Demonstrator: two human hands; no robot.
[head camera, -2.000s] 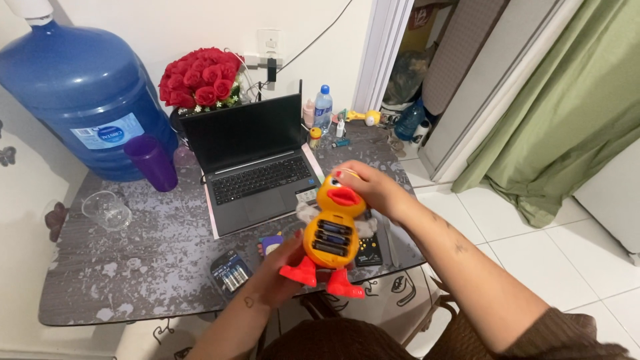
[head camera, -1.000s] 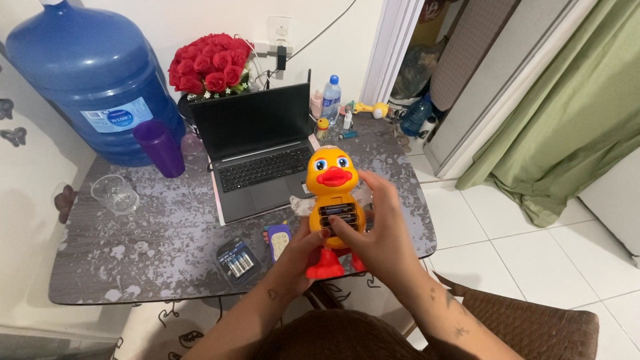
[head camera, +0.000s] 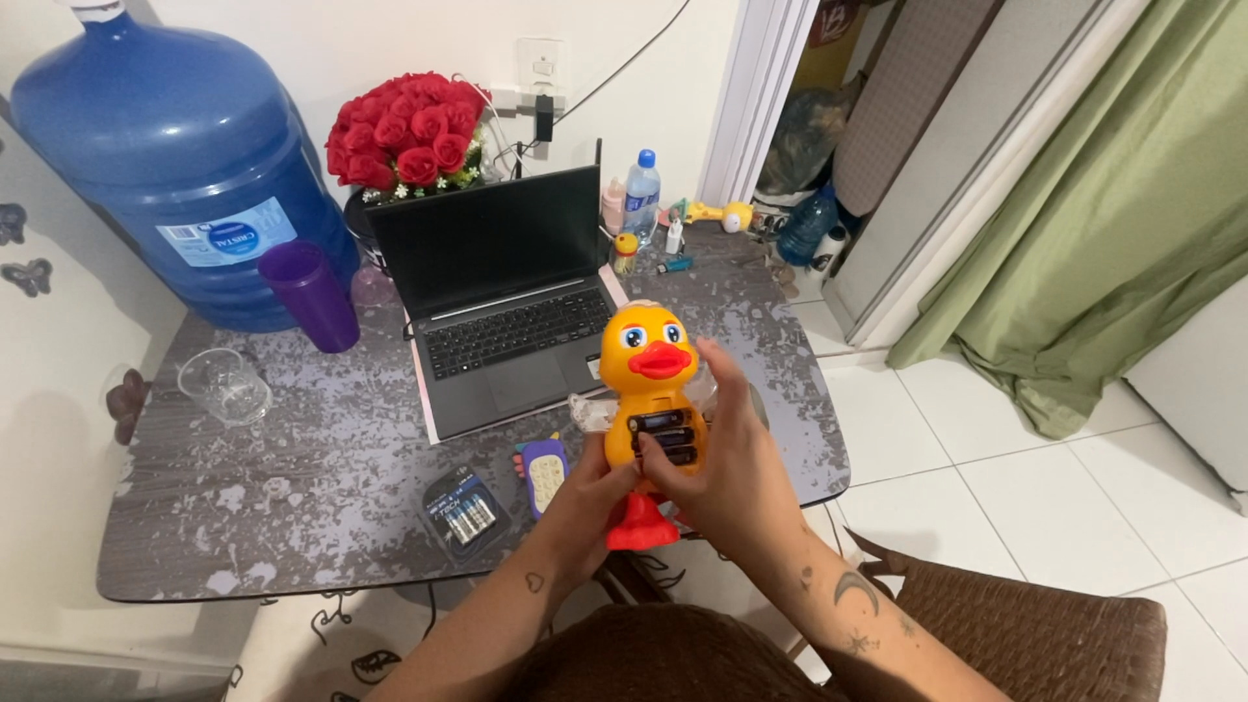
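A yellow plastic toy duck (head camera: 650, 366) with a red beak and red feet is upright between my hands, its face toward me. Several dark batteries (head camera: 661, 423) lie in the uncovered compartment in its body. My left hand (head camera: 585, 497) grips the duck low on its left side in view. The thumb of my right hand (head camera: 726, 463) rests at the batteries' left ends, while its raised index finger stands apart beside the duck's head. Near my left wrist, a blister pack of batteries (head camera: 468, 517) and a purple toy phone (head camera: 546, 474) lie on the table.
An open laptop (head camera: 512, 366) stands behind the duck. At the left are a clear glass (head camera: 224, 388), a purple cup (head camera: 312, 297) and a large blue water jug (head camera: 185, 156). Red roses (head camera: 409, 132) and a small water bottle (head camera: 641, 200) stand farther back. A brown woven chair (head camera: 1033, 624) is at the right.
My right hand has moved from the duck's head down to its battery compartment. The duck, tilted two seconds ago, is now more upright.
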